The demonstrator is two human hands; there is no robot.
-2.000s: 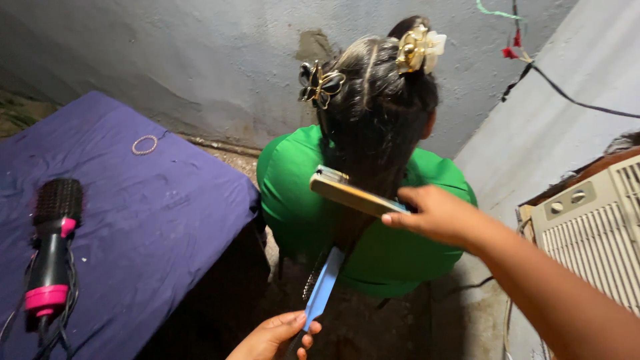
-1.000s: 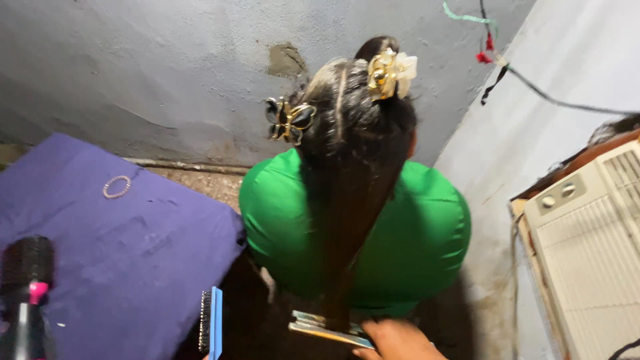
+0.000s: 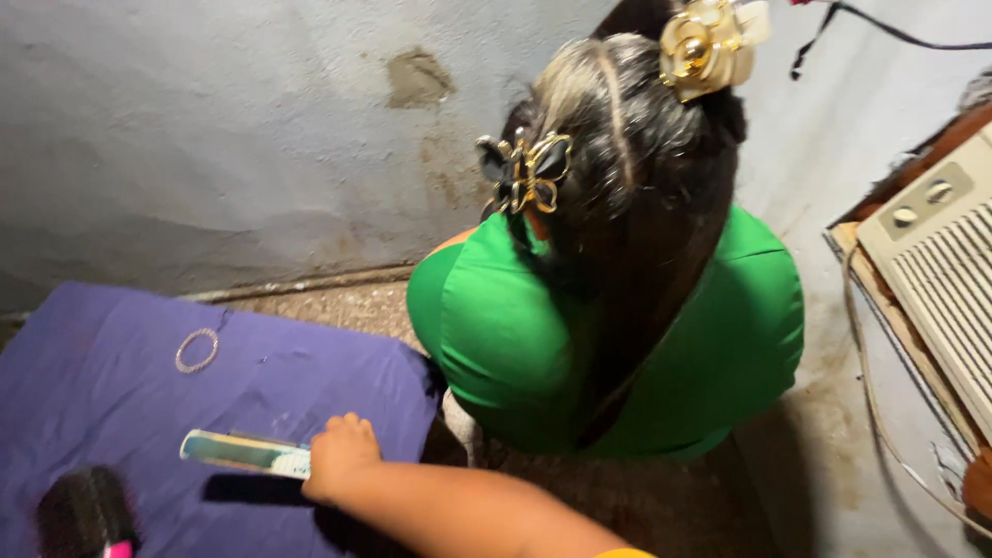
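Note:
My right hand [image 3: 345,453] is closed around a hair straightener [image 3: 244,452], just over the purple cloth. My left hand and the blue comb are out of view. A seated person in a green top [image 3: 511,318] has their back to me, with dark hair [image 3: 651,256] hanging down the back. A black and gold butterfly claw clip [image 3: 531,172] holds hair on the left side, and a cream and gold claw clip [image 3: 705,50] sits at the upper right of the head. Near the lower left corner lies a blurred round hot-air brush [image 3: 85,511], black with pink.
The purple cloth [image 3: 310,364] covers a table at the left, with a beaded bracelet [image 3: 197,350] on it. A window air conditioner [image 3: 945,256] is set in the right wall, and a cable [image 3: 868,372] hangs beside it. A grey wall [image 3: 232,139] stands behind.
My right hand has carried the straightener from the ends of the hair leftward over the purple cloth. My left hand and the blue comb have gone out of view. The hair hangs loose.

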